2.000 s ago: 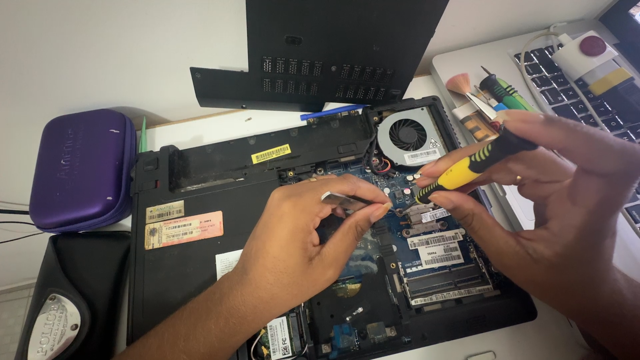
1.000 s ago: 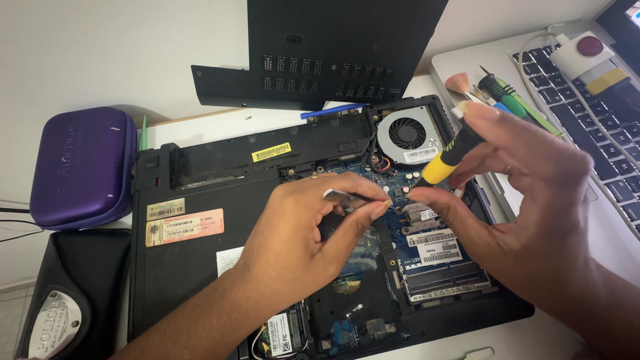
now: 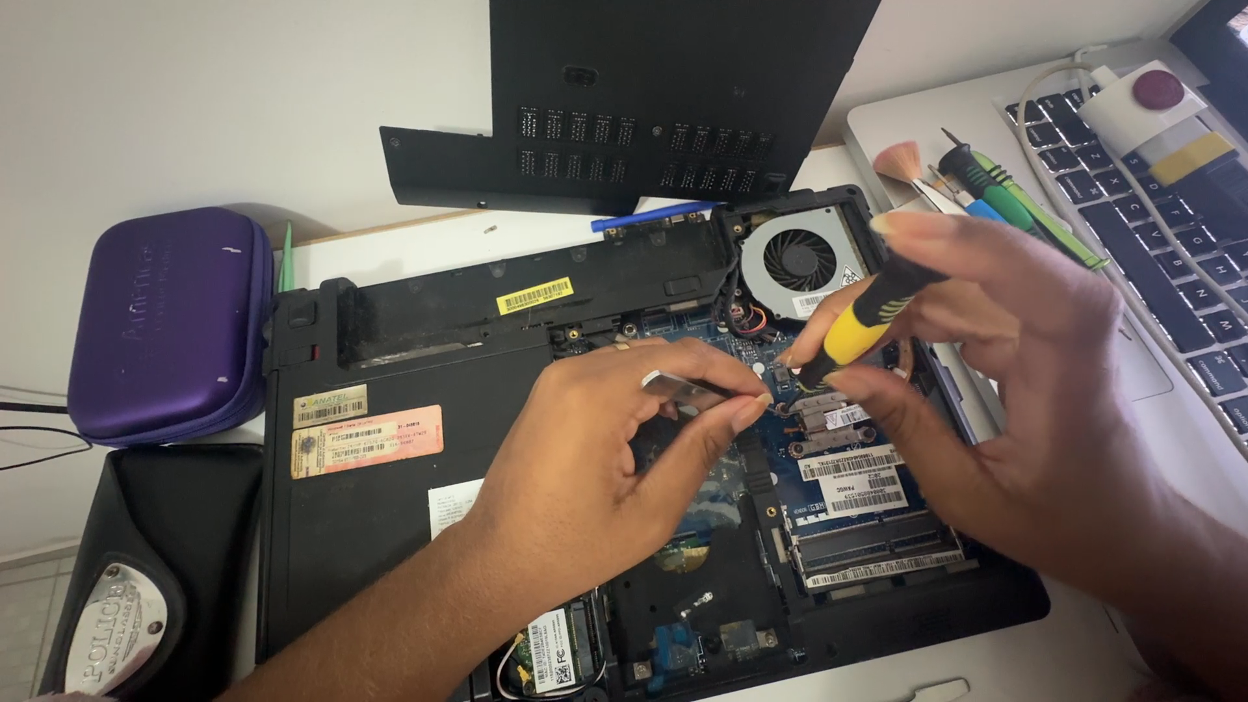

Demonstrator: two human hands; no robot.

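An opened laptop base [image 3: 390,526] lies upside down, its blue motherboard [image 3: 882,434] exposed. My left hand [image 3: 604,439] pinches metal tweezers [image 3: 682,390] between thumb and index finger, over the middle of the board; their tips are hidden by the fingertips. My right hand [image 3: 1014,390] grips a yellow and black screwdriver [image 3: 853,327], tilted with its lower end toward the heat sink plate [image 3: 829,419]; its tip cannot be made out. Behind the screwdriver sits the round cooling fan [image 3: 798,255]. Nearer to me are the memory slots [image 3: 873,551].
A black bottom cover [image 3: 624,97] leans on the wall behind the laptop, near a blue pry tool [image 3: 653,216]. Left stand a purple zip case [image 3: 166,322] and a black pouch [image 3: 185,546]. Right, another laptop [image 3: 1150,234] bears a brush [image 3: 902,161] and green-handled screwdrivers [image 3: 1024,195].
The screwdriver, lying at a low slant two seconds ago, now stands more upright, and my right hand's fingers have shifted around its handle. My left hand has stayed nearly still with the tweezers.
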